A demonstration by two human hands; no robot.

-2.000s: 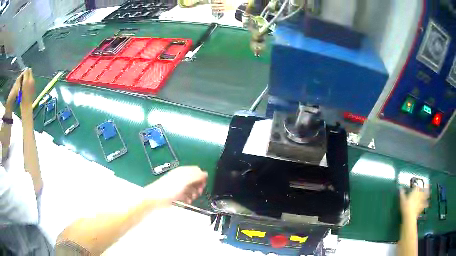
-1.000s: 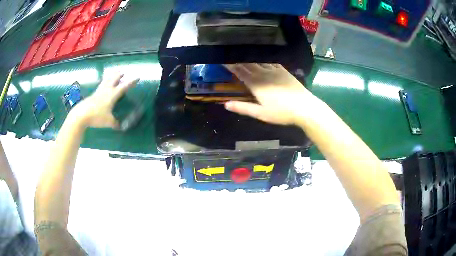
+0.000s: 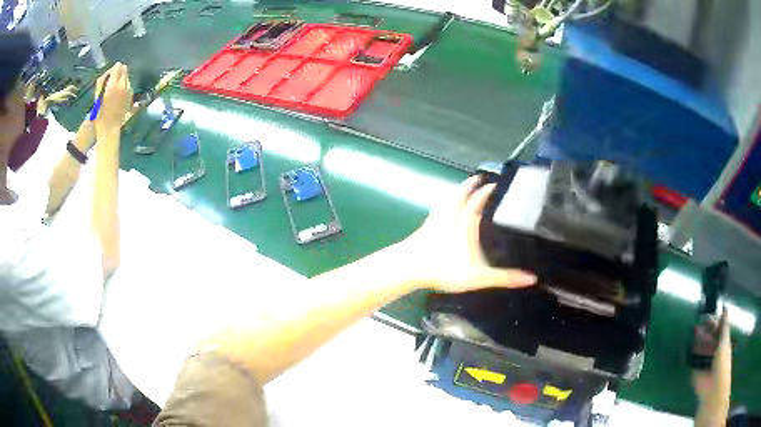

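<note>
The black bench press (image 3: 534, 321) stands right of centre, with a blurred metal press head (image 3: 597, 200) above its dark opening. My left hand (image 3: 455, 238) is at the machine's left side, fingers spread and thumb reaching over the opening; no part shows in it. My right hand (image 3: 714, 375) is small and blurred near the right edge, its fingers along a dark phone frame (image 3: 706, 338) over the belt. Phone frames with blue film (image 3: 310, 204) lie on the green belt to the left. The inside of the opening is too dark to read.
A red slotted tray (image 3: 300, 71) lies beyond the belt (image 3: 375, 196). Another person (image 3: 50, 250) is at the left, hands raised over the belt. A red button (image 3: 524, 393) between yellow arrows is low on the press. A blue press housing (image 3: 642, 108) hangs above.
The view has swung left. My right hand has left the press opening and is over the belt at the right. My left hand has moved from above the belt to the press's left side.
</note>
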